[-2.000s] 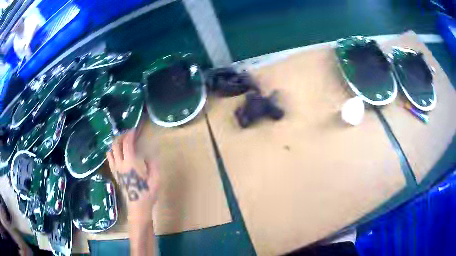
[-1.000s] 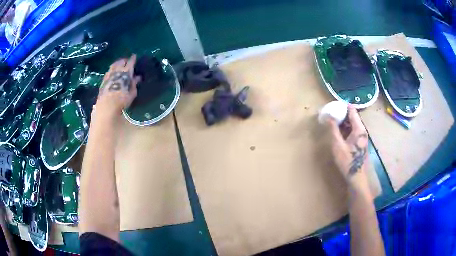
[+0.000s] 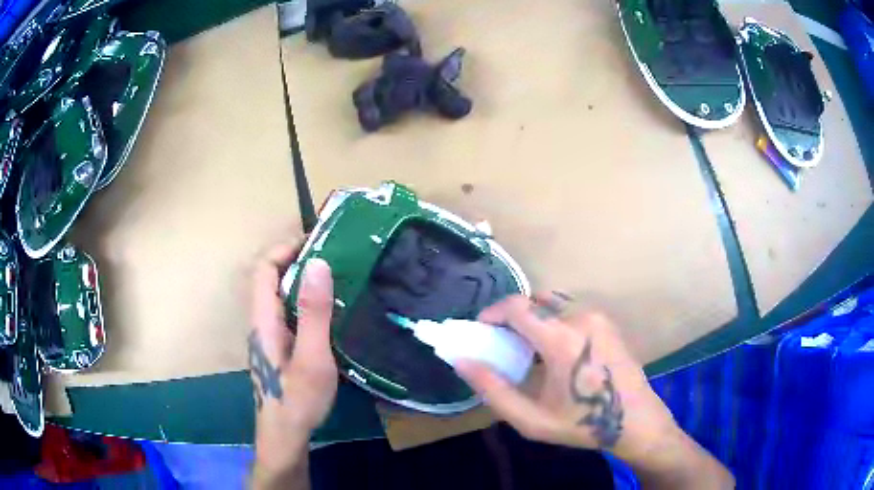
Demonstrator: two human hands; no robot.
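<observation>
A glossy green car body shell (image 3: 359,244) with a pale rim is tilted over the front of the bench, its black interior tray (image 3: 431,273) facing up. My left hand (image 3: 302,321) grips the shell's left end, thumb on the green surface. My right hand (image 3: 565,368) holds a white glue bottle (image 3: 484,354), its bluish tip pointing left over the black interior. Whether the tip touches the interior, I cannot tell. Loose black seat pieces (image 3: 407,88) lie on the cardboard beyond the shell.
Several green shells (image 3: 59,177) are heaped at the left. Two shells with black interiors, a larger (image 3: 685,57) and a smaller one (image 3: 786,91), lie at the back right. A small colourful tube (image 3: 777,161) lies beside them. Tan cardboard (image 3: 575,163) covers the green bench; blue crates (image 3: 767,412) stand at the front right.
My left hand has brought the shell from the back left to the front centre. My right hand has lifted the glue bottle and moved it left over the shell's interior. The view has shifted.
</observation>
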